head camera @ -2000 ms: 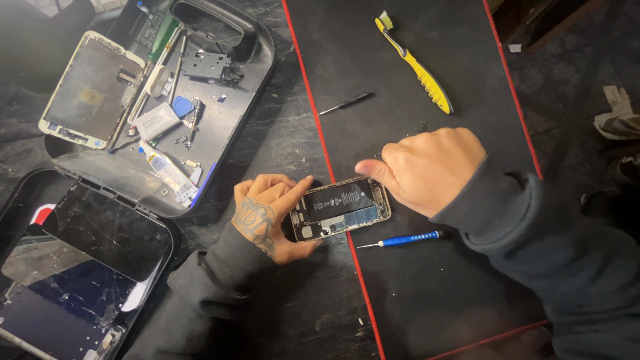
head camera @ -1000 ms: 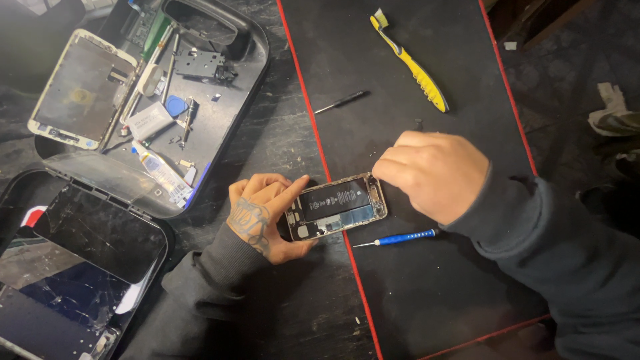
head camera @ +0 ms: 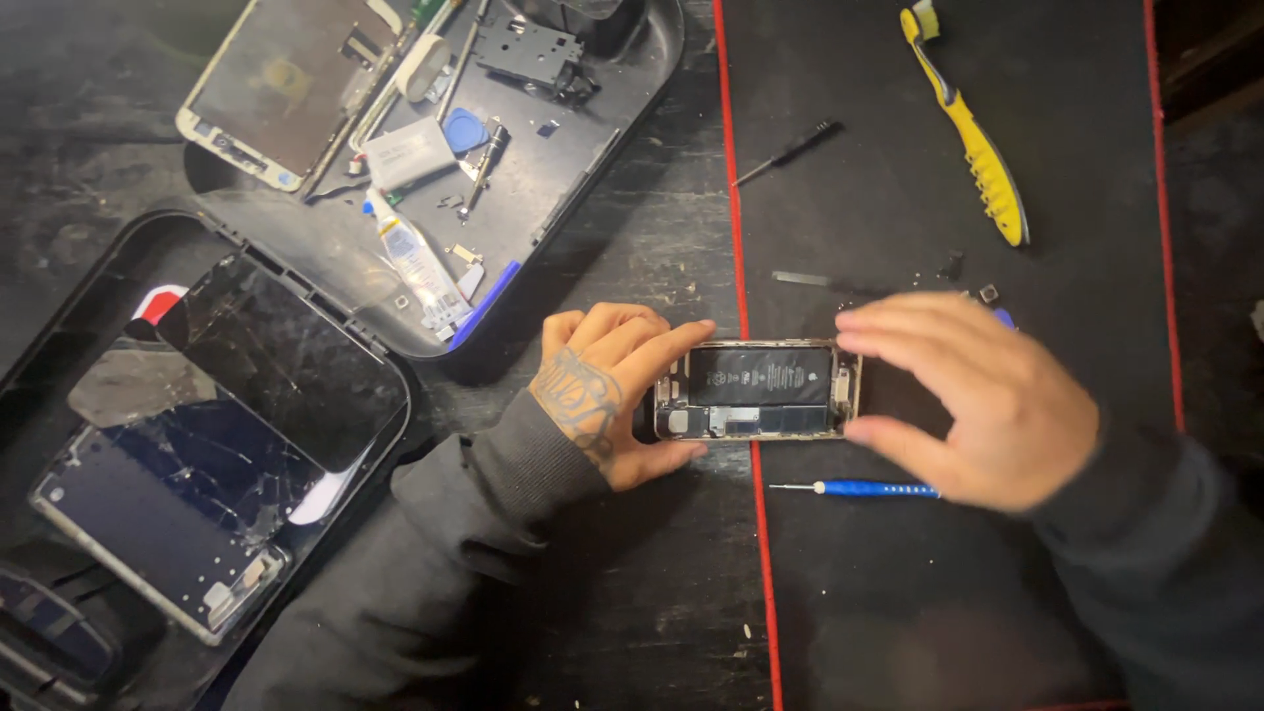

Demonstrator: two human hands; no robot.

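Observation:
An opened smartphone body [head camera: 758, 390] lies lengthwise across the red edge of a black mat, with its black battery [head camera: 760, 376] and circuit board showing. My left hand [head camera: 612, 395] holds its left end between the thumb and fingers. At the right end is my right hand [head camera: 973, 400], thumb and fingers spread around the phone's corners; whether they touch the frame is hard to tell. A blue precision screwdriver [head camera: 874, 489] lies just below, partly hidden by the right hand. Above the phone are a thin flat metal strip [head camera: 802, 279] and a black screwdriver [head camera: 795, 150].
A yellow toothbrush [head camera: 973, 148] lies on the mat [head camera: 948, 612] at the upper right. At the left, an open black case [head camera: 632, 109] holds a phone screen [head camera: 296, 84], a silver battery [head camera: 408, 154], a glue tube [head camera: 415, 262] and cracked screens [head camera: 296, 365]. Small parts lie beyond the phone.
The phone was tilted and now lies nearly level across the view. My right hand has opened from its curled shape at the phone's right end.

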